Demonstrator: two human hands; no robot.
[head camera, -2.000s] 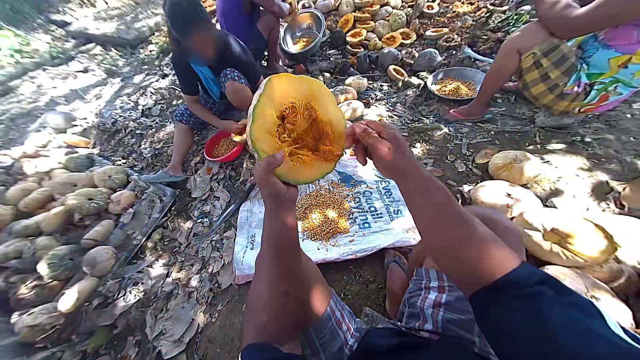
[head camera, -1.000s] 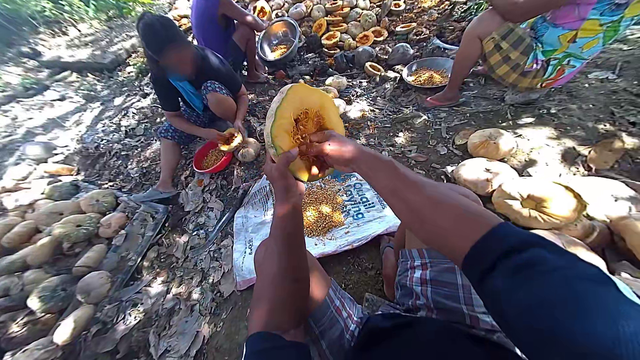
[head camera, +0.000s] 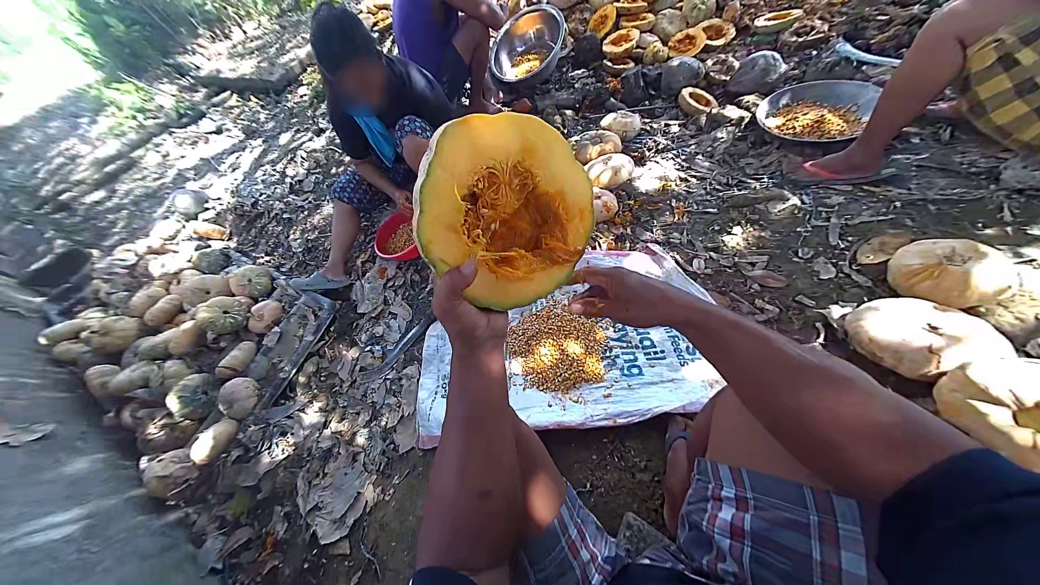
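Observation:
My left hand (head camera: 470, 313) grips the lower edge of a halved pumpkin (head camera: 443, 191), its cut orange face turned towards me. Stringy pulp (head camera: 508, 191) clings inside the hollow, more of it at the upper left. My right hand (head camera: 613, 294) is just right of the pumpkin's lower rim, fingers curled together; whether anything is between them cannot be told. Below both hands a white woven sack (head camera: 650, 390) lies flat on the ground with a heap of pumpkin seeds (head camera: 561, 349) on it.
Small whole pumpkins (head camera: 203, 317) are piled at left, larger pale ones (head camera: 926, 337) at right. A person (head camera: 398, 97) crouches ahead by a red bowl (head camera: 394, 244). Metal basins (head camera: 861, 93) with seeds and hollowed halves (head camera: 686, 41) stand farther back. A curved blade (head camera: 398, 349) lies left of the sack.
My right hand has come out of the pumpkin's hollow to its right side. The cut face has turned more towards me, and the hollow holds less pulp than two seconds ago.

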